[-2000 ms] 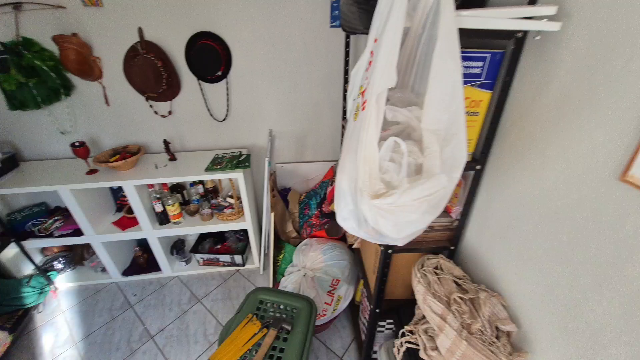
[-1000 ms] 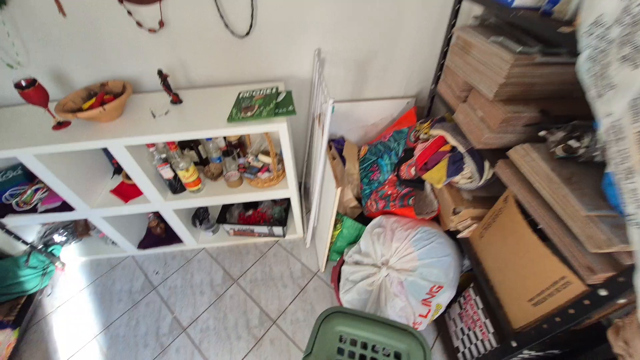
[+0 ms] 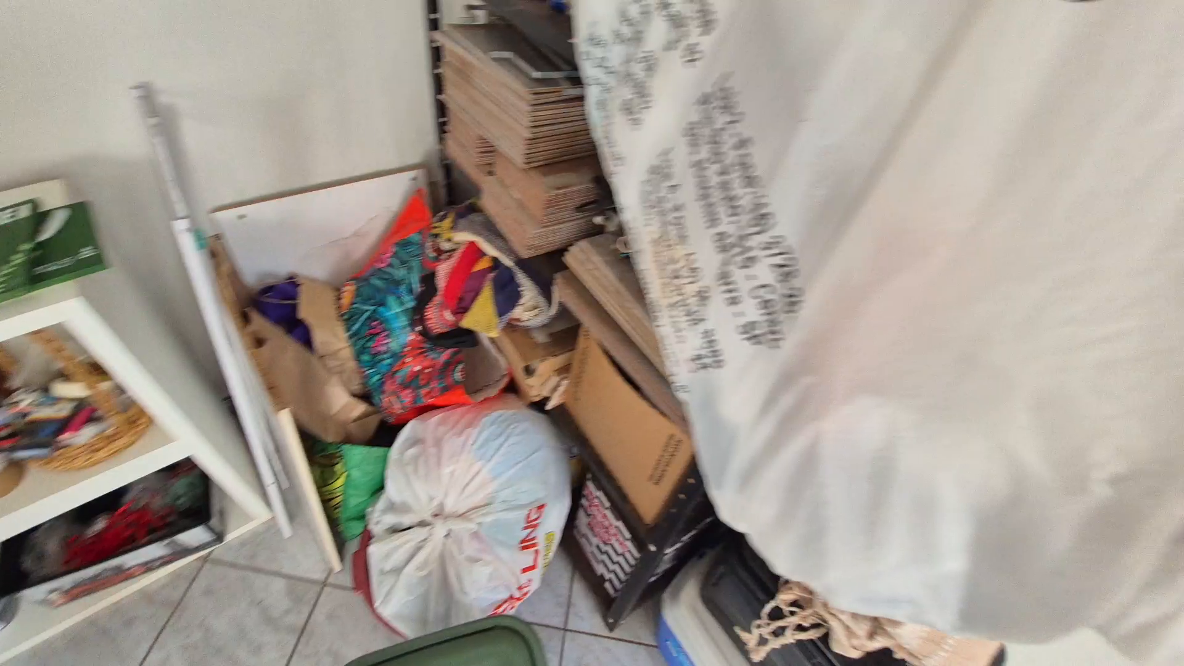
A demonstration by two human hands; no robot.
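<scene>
Neither my left hand nor my right hand shows in the head view. A large white plastic bag (image 3: 888, 305) with printed writing hangs close to the camera and fills the right side. Below and left of it, a knotted white plastic bag (image 3: 472, 518) stands on the tiled floor. Behind that one is a colourful patterned bag (image 3: 398, 324) with multicoloured cloth (image 3: 481, 277) at its right. The rim of a green plastic basket (image 3: 462, 643) shows at the bottom edge.
A black metal shelf rack (image 3: 652, 560) holds stacks of tiles or boards (image 3: 518, 102) and a cardboard box (image 3: 620, 425). To the left stands a white cube shelf (image 3: 148, 370) with a wicker basket (image 3: 102, 435). Long white poles (image 3: 217, 314) lean on the wall. A beige fringed cloth (image 3: 851, 629) lies lower right.
The view has moved closer to the corner and rack. The hanging white bag, only at the right edge one second ago, now covers much of the right side. The green basket shows less.
</scene>
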